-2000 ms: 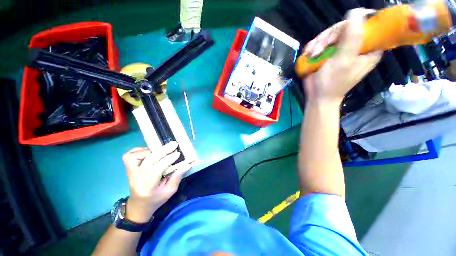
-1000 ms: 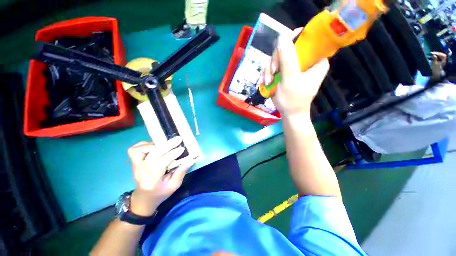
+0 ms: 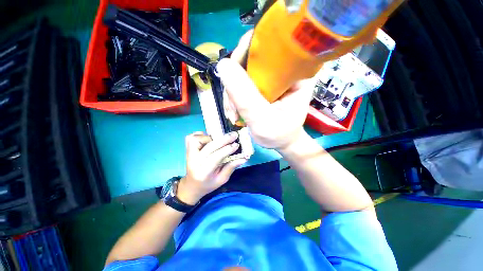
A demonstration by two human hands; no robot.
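The black three-legged stand [image 3: 161,43] lies spread on the cream fixture [image 3: 211,114] with the round yellow end. One leg reaches over the left red bin and one points toward me; the third is mostly hidden behind my right hand. My left hand [image 3: 207,161] holds the end of the near leg against the fixture. My right hand [image 3: 267,114] grips the orange electric screwdriver [image 3: 286,55] over the near leg. The screwdriver's nose is mostly hidden by my hand, so contact with the leg cannot be told.
The left red bin [image 3: 135,106] holds many black pieces. The right red bin [image 3: 329,126] holds the white screw feeder [image 3: 339,87], partly behind the screwdriver. Black ribbed trays [image 3: 39,122] stand at left, more dark trays at right. A grey cloth [image 3: 450,159] hangs at right.
My right hand has brought the screwdriver from the screw feeder to above the near leg. My left hand stays on the leg end. The camera view has shifted, so the bench appears further right.
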